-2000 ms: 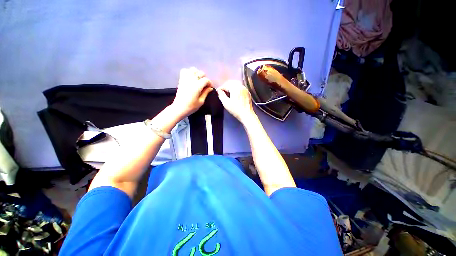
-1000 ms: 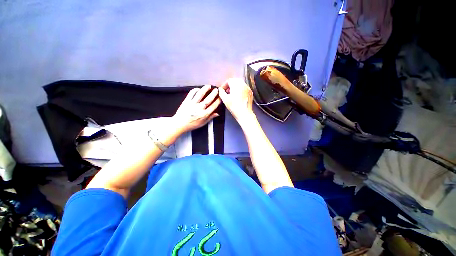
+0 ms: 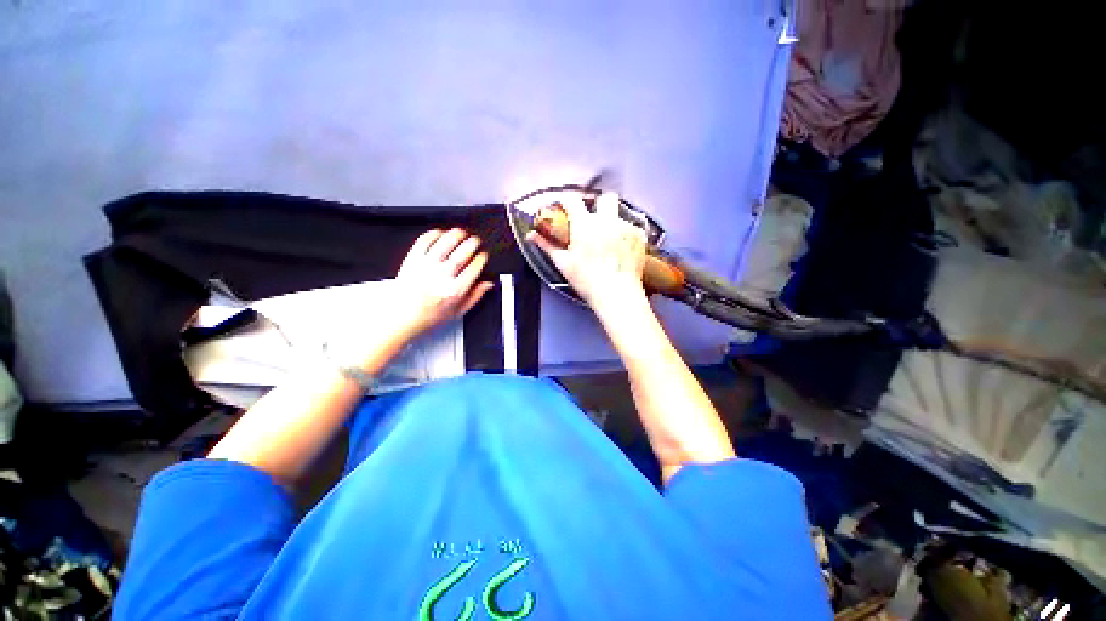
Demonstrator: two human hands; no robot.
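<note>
A black garment piece (image 3: 303,237) with a white lining side (image 3: 303,322) lies along the near part of the table. My left hand (image 3: 444,279) rests on it, palm down with fingers spread, holding nothing. My right hand (image 3: 603,251) grips the wooden handle of the iron (image 3: 543,216). The iron's pointed front is at the right end of the black piece, over its edge. My right hand hides part of the iron. A narrow white strip (image 3: 508,322) shows between black bands below my hands.
The pale lilac-blue pressing table (image 3: 364,97) spreads ahead. The iron's wrapped hose (image 3: 788,318) runs off to the right. Pinkish cloth (image 3: 843,73) hangs beyond the table's right edge. Pale cloth (image 3: 1007,425) lies at the right, and scraps (image 3: 61,570) lie at the lower left.
My right hand has let go of the black edge and taken the iron, which has moved left onto the edge. My left hand has moved slightly left and lies flat on the cloth.
</note>
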